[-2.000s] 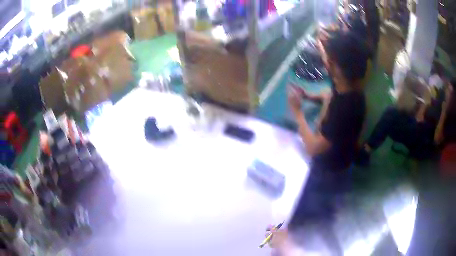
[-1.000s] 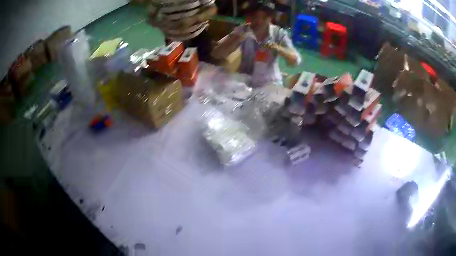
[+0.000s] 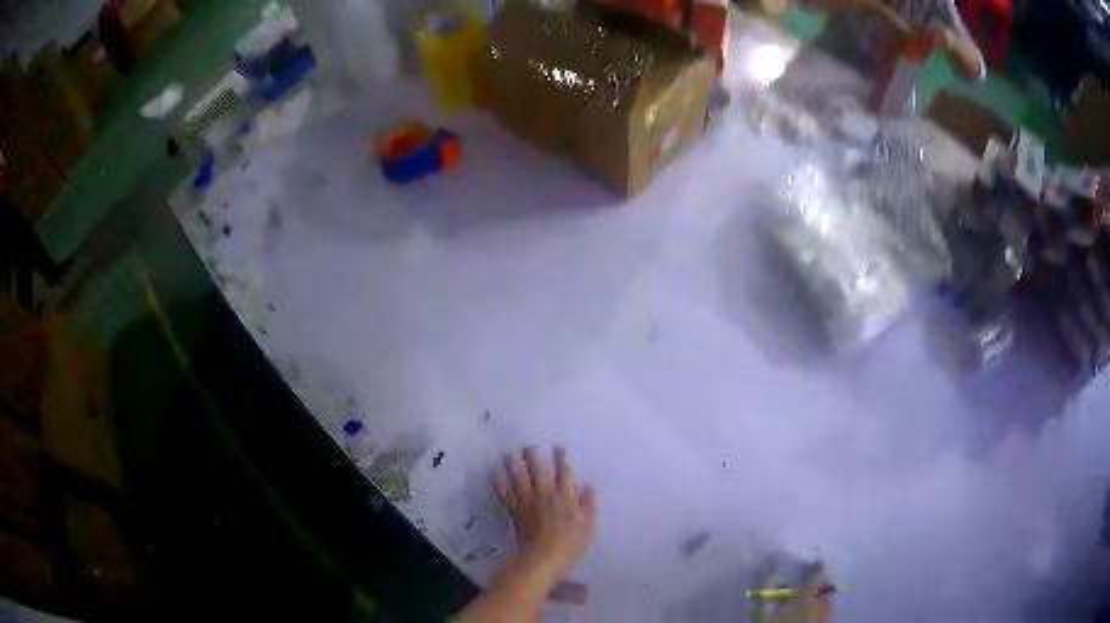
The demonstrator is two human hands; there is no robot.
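Observation:
The white table (image 3: 487,323) fills most of the view and has scuffs and small scraps near its left edge. My left hand (image 3: 548,505) lies palm down on the table near that edge, fingers spread and empty. A yellow marker pen (image 3: 772,594) shows at the bottom edge, right of my left hand. My right hand (image 3: 812,601) is blurred and mostly cut off by the picture's edge, with the pen at its fingers.
A brown carton (image 3: 596,91) stands at the table's back, with a yellow container (image 3: 452,55) beside it. A blue and orange tape roll (image 3: 416,152) lies in front. Clear plastic bags (image 3: 840,262) and dark stacked boxes (image 3: 1053,262) are at the right. A blue tray (image 3: 278,69) is at upper left.
The view has swung across the table and now looks closer down at its left edge. My left hand has come into view. The pen, out of view one second ago, shows again at the bottom.

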